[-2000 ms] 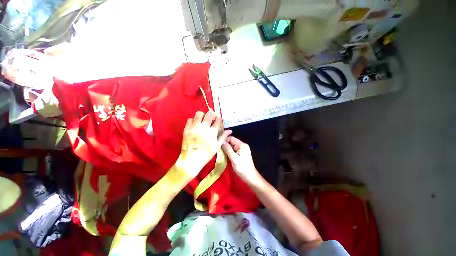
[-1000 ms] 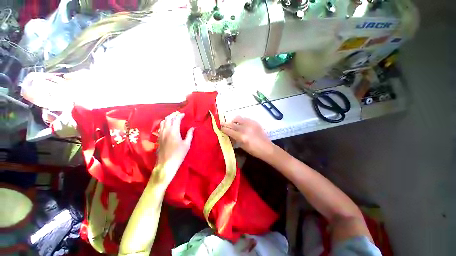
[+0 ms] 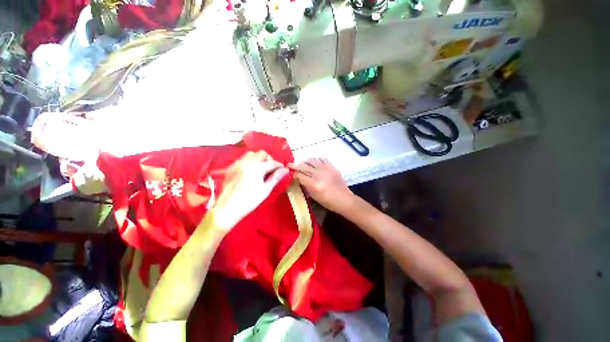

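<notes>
The red fabric piece (image 3: 257,234) lies over the table's front edge and hangs onto the lap, with gold lettering (image 3: 164,188) on its left part. A yellow-gold strip (image 3: 302,224) runs down its right side, its upper end at the fingertips. My left hand (image 3: 251,187) pinches the fabric near its right edge. My right hand (image 3: 321,180) meets it there, thumb and fingers closed on the upper end of the strip. The exact grip is partly hidden by the fingers. The presser foot and needle area (image 3: 284,99) is above the fabric, apart from it.
The sewing machine (image 3: 401,40) spans the top. Thread snips (image 3: 349,138) and scissors (image 3: 433,133) lie on the table right of the hands. A small parts tray (image 3: 496,117) is at the right end. Spare gold strips (image 3: 127,57) lie upper left. A chair (image 3: 23,290) stands lower left.
My left hand has moved right and up from the middle of the cloth to its right edge, beside my right hand. The strip's upper end is now at the fingers.
</notes>
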